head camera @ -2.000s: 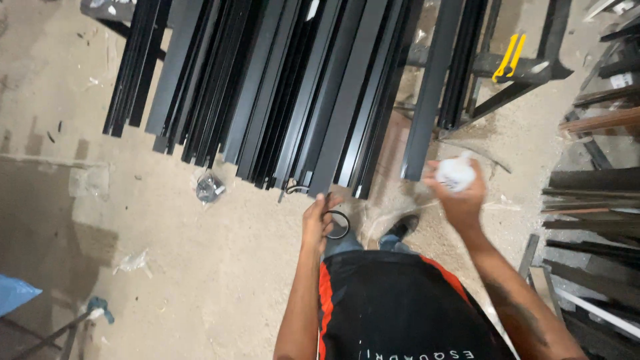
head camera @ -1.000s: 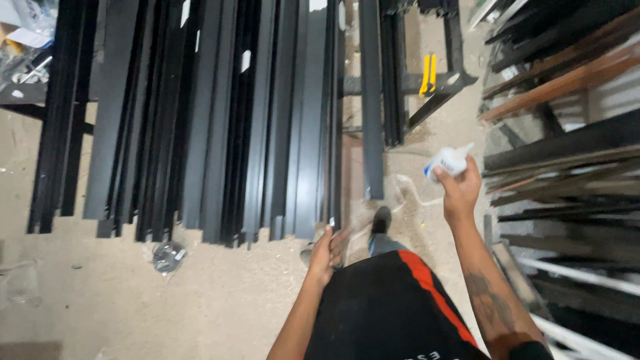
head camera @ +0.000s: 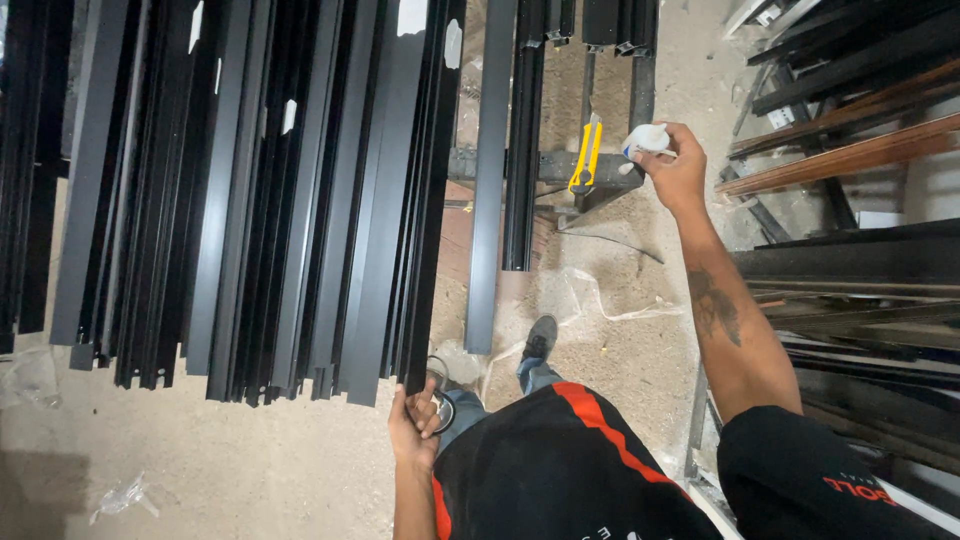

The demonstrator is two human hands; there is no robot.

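My right hand (head camera: 675, 166) grips a small white plastic bottle (head camera: 646, 140) with a bit of blue on it, above the end of a dark metal crossbar. Just left of the bottle, a yellow utility knife (head camera: 586, 157) lies on that bar with its blade showing. At the lower end of a black metal profile (head camera: 427, 300), the fingers of my left hand (head camera: 416, 424) curl around or against it, and a dark ring-shaped item (head camera: 445, 412), perhaps a tape roll, hangs at those fingers. Whether the ring is gripped is hard to tell.
Many long black profiles (head camera: 217, 225) lie side by side on the left, and a separate grey profile (head camera: 486, 187) sits nearer the middle. Racked dark and brown bars (head camera: 847, 154) fill the right. Clear plastic scraps (head camera: 127, 499) and a thin cord (head camera: 622, 246) are on the floor.
The right hand, with the bottle, has moved up close to the knife and the crossbar. The left hand stays at the profile ends. The view has shifted.
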